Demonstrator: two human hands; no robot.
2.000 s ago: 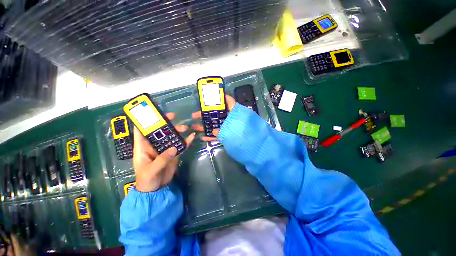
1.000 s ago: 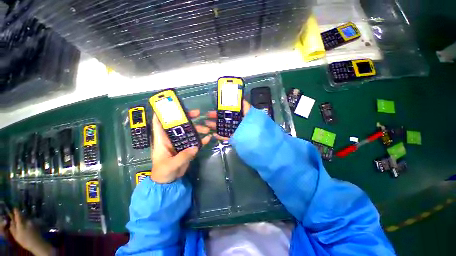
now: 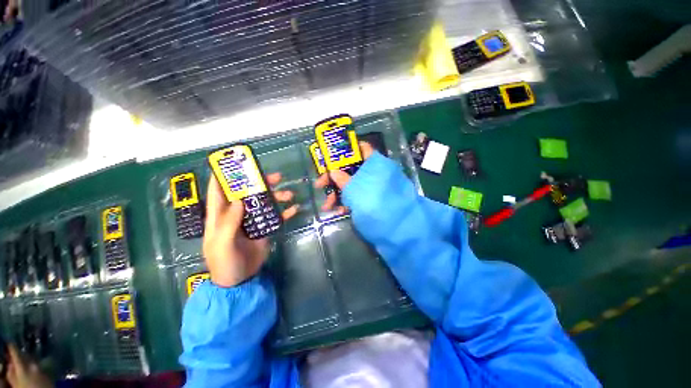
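Observation:
My left hand [image 3: 226, 246] holds a yellow-framed keypad phone [image 3: 254, 203] upright, its screen showing lines of text. My thumb is by the upper keys. My right hand [image 3: 335, 183] holds another keypad phone [image 3: 339, 142], its screen lit with text on blue; fingers and thumb cover most of its keys. Part of a further yellow-framed phone [image 3: 317, 158] shows behind it; I cannot tell whether it is held or lies in the tray. Both hands are above a clear blister tray [image 3: 303, 282], which holds yellow-framed phones [image 3: 186, 205] at its left and a black phone [image 3: 374, 144] behind my right hand.
Stacked blister trays [image 3: 227, 53] stand behind. Two phones [image 3: 496, 100] lie in a tray at upper right, by a yellow piece [image 3: 437, 59]. Green batteries or labels [image 3: 465, 198], a white rectangle [image 3: 434, 157] and a red pen [image 3: 519, 205] lie right. Another tray [image 3: 76, 292] and someone's hand [image 3: 21, 371] are left.
Both held phones' screens have gone from mostly white to text. The left phone is more upright. The right phone is raised and tilted, and a further yellow frame now shows behind it.

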